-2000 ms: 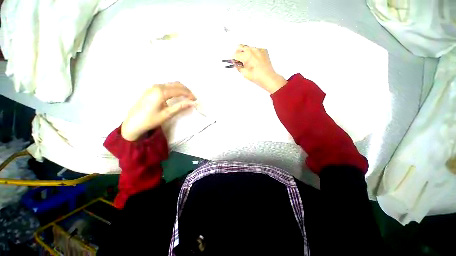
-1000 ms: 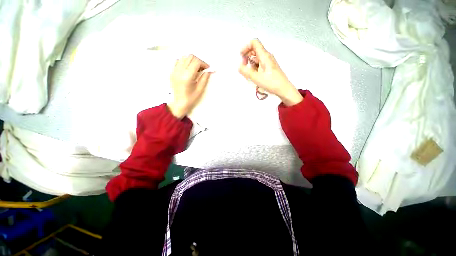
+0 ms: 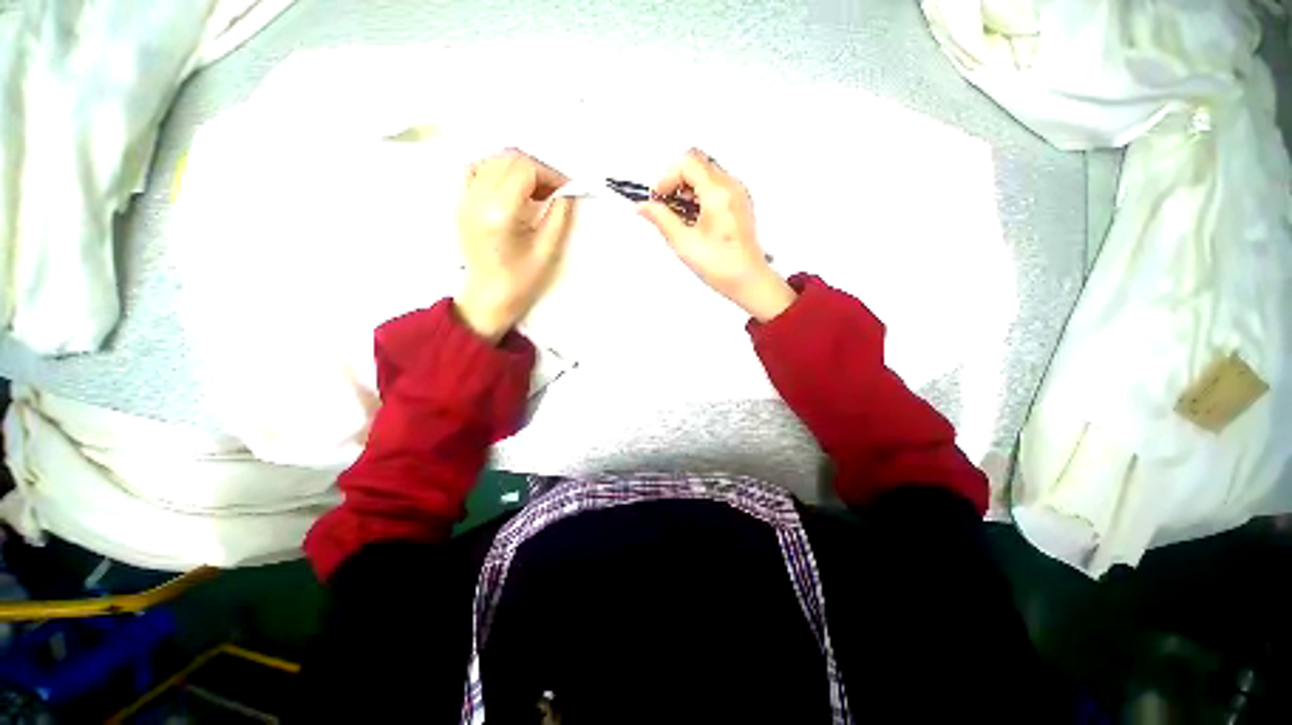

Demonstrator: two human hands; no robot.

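Note:
A white garment [image 3: 794, 340] lies spread on the grey table, overexposed so its seams barely show. My left hand [image 3: 513, 234] pinches a small raised fold of the white garment between thumb and fingers. My right hand [image 3: 711, 227] holds dark thread snips [image 3: 633, 190], their tips pointing left at the pinched fold, a small gap away. Whether a thread lies between them cannot be seen.
The grey table [image 3: 794, 31] shows around the garment. White garments hang over its left side [image 3: 78, 170], front left edge [image 3: 184, 489] and right side [image 3: 1134, 326]. A tan card [image 3: 1221, 392] lies on the right pile. A yellow frame [image 3: 114, 602] stands at lower left.
My left hand has moved up from the front of the garment and pinched a fold. My right hand has turned the snips towards it. The tan card has come fully into view.

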